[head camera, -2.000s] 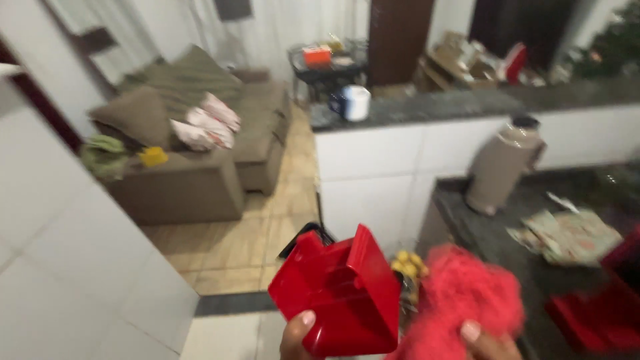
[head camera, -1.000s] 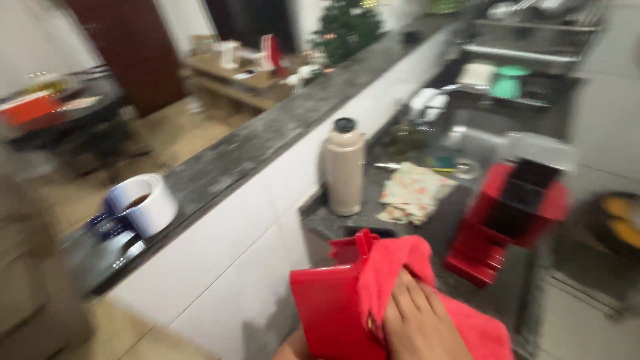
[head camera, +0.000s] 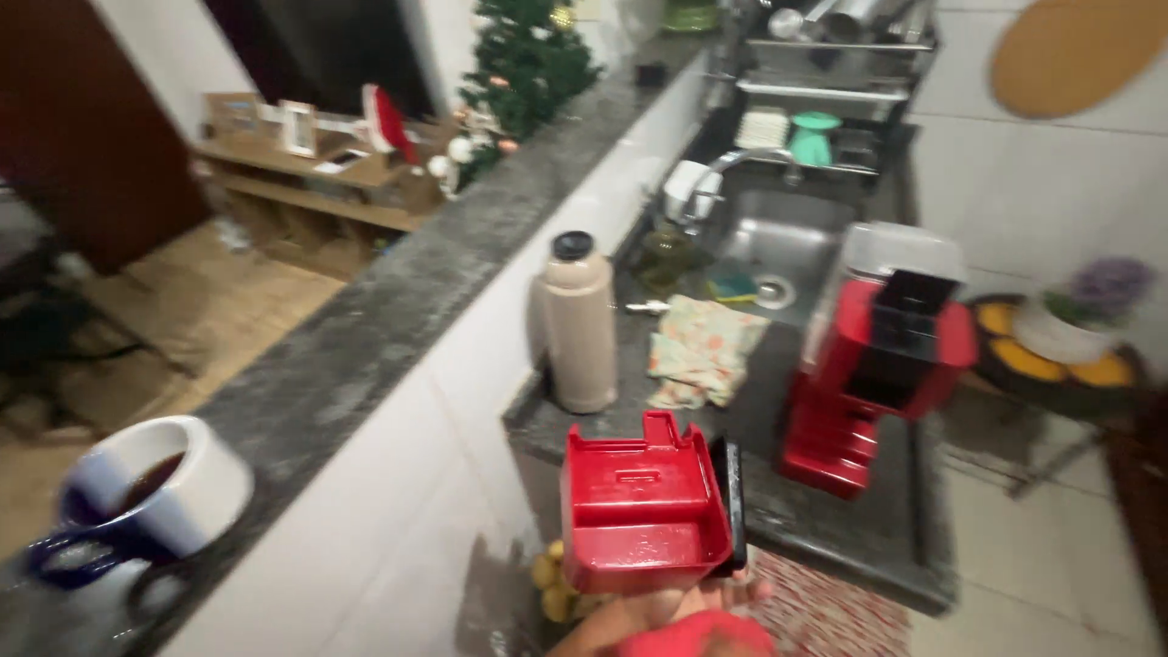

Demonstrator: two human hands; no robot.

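A red plastic container [head camera: 639,511], like a coffee machine's bin, rests on my left hand [head camera: 639,611], whose fingers show below its right side. A black part [head camera: 734,506] stands along the container's right edge. Just under it, at the bottom edge, is a pink-red cloth [head camera: 698,634] with my right hand [head camera: 733,646] at it, blurred and mostly cut off. The red capsule coffee machine [head camera: 844,365], with a clear water tank [head camera: 903,251], stands on the dark stone counter [head camera: 821,529] to the right.
A beige thermos [head camera: 581,328] and a patterned cloth [head camera: 703,351] are behind the container. Farther back are a steel sink [head camera: 776,228], a sponge [head camera: 733,288] and a dish rack [head camera: 821,91]. A mug [head camera: 196,493] of dark drink stands on the stone ledge [head camera: 365,319] at left.
The cloth and my right hand, against the container a second ago, are now below it at the bottom edge, and the container's inside faces me. The view has swung right from the sofa.
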